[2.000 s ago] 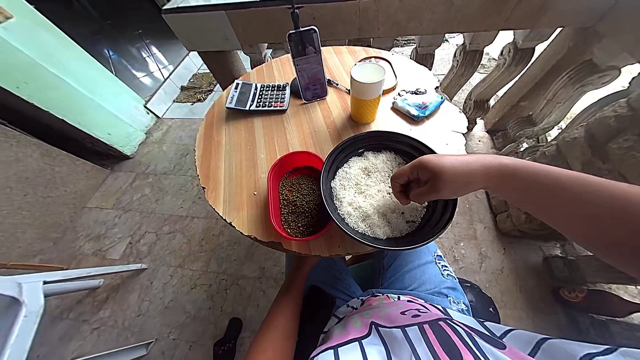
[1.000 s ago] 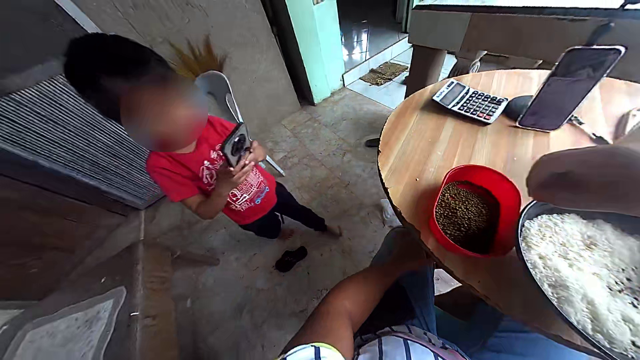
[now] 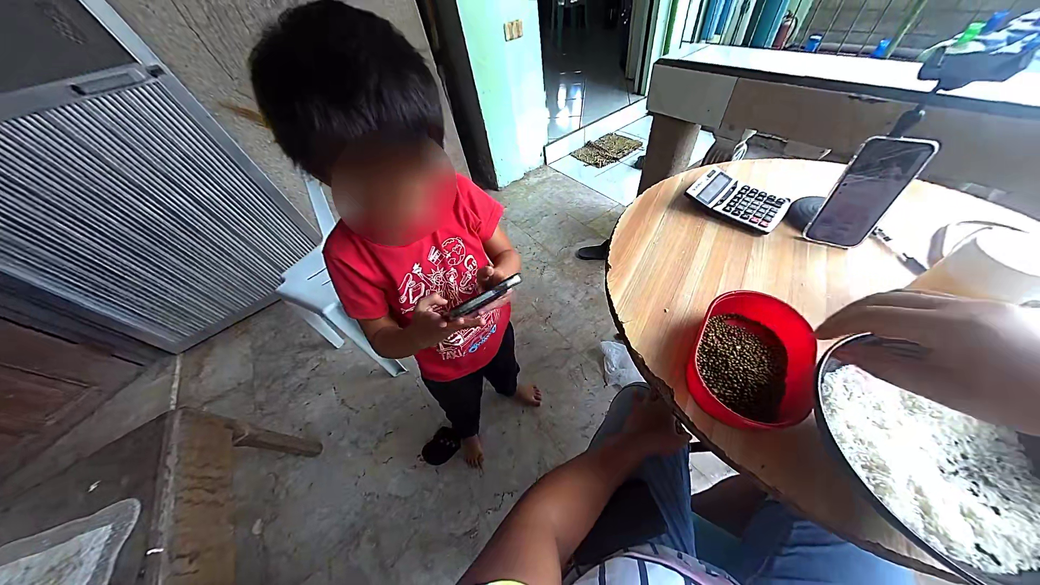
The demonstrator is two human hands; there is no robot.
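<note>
My right hand is at the far rim of the black bowl of white rice, partly blurred, its fingertips close to the red plastic container. Small brown-green beans or grains lie in that container, left of the bowl. Whether the right hand holds anything is not visible. My left hand rests by my knee beneath the table's edge, and its fingers are mostly hidden.
On the round wooden table are a calculator, a propped phone and a pale cup. A person in a red shirt stands left, holding a phone, before a plastic chair.
The view has swung far to the left, bringing the other person into sight. My right hand has moved from over the rice to the bowl's far rim.
</note>
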